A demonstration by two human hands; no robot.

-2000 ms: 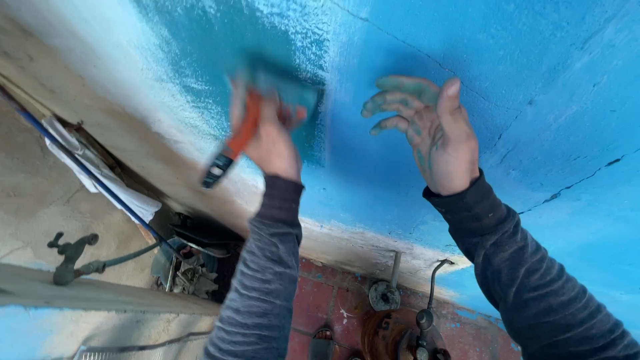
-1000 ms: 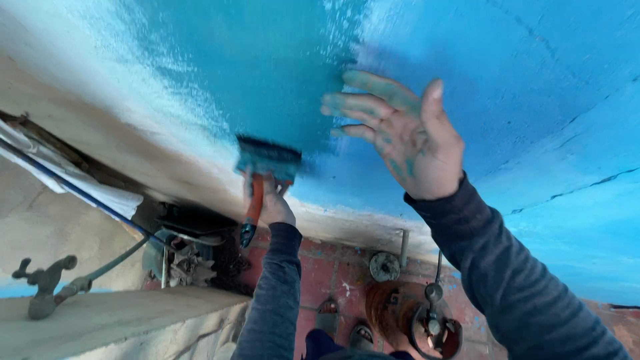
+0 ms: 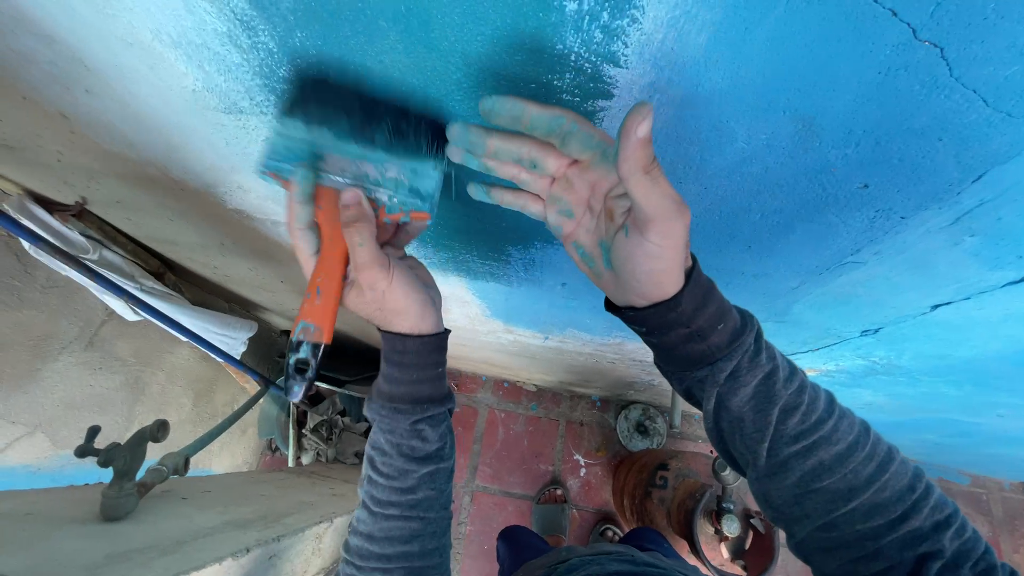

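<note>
My left hand (image 3: 380, 268) grips a wide paintbrush by its orange handle (image 3: 324, 272), near the ferrule. Teal paint coats the brush's ferrule (image 3: 360, 172), and its dark bristles (image 3: 364, 112) point up and are blurred. Behind them is the painted wall (image 3: 744, 152), with a darker teal patch beside light blue; whether the bristles touch it I cannot tell. To the right, my right hand (image 3: 596, 192) is empty, palm showing and fingers spread toward the brush, with teal smears on fingers and palm. Its fingertips are close to the bristles' right end.
A metal tap (image 3: 124, 464) stands at lower left, under a blue pole (image 3: 144, 304) and white cloth (image 3: 184, 320). Below are red floor tiles (image 3: 516, 448), a rusty gas cylinder (image 3: 656, 492), a round metal disc (image 3: 642, 426) and my sandalled feet (image 3: 552, 508). Cracks cross the wall at right.
The brush, low beside the teal patch's bottom edge one second ago, is now higher against the wall, still in my left hand. My right hand stays raised and spread.
</note>
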